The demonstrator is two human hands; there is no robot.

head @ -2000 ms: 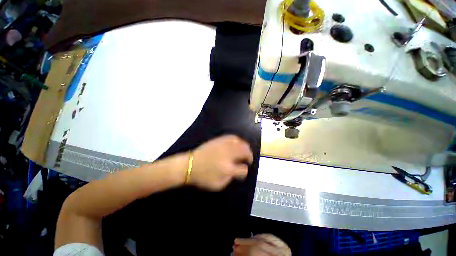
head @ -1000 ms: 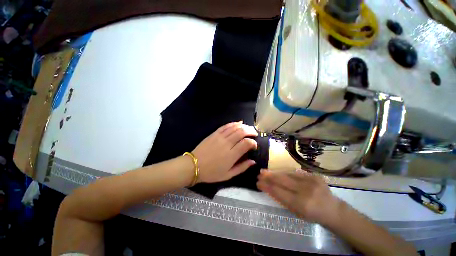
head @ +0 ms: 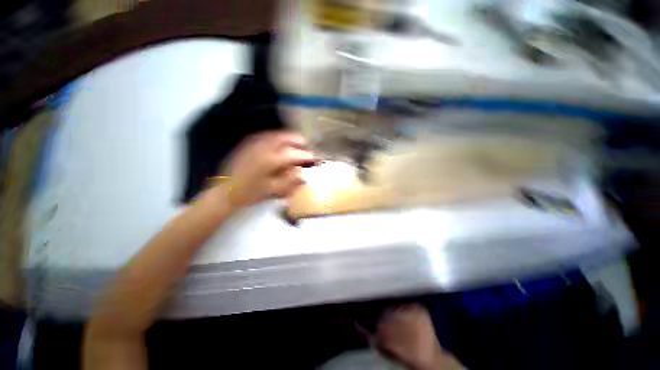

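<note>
The frame is strongly blurred. My left hand [head: 266, 168] lies at the left end of the white sewing machine [head: 449, 94], its fingers beside the needle area. The black panel [head: 217, 128] lies on the table left of the machine, partly under and behind my left hand; whether the fingers grip it cannot be told. My right hand [head: 407, 334] is low in the view, below the table's front edge, blurred; its fingers look curled, and what it holds cannot be told.
Brown cloth [head: 145, 32] lies along the table's back left. Dark snips [head: 548, 201] lie right of the machine bed. The grey ruler strip [head: 239, 285] runs along the front edge. A blue crate [head: 506, 296] shows below the table at the right.
My right hand has left the cloth by the needle and dropped below the table edge. The black panel has moved back, and my left hand stays near the needle. The view has shifted.
</note>
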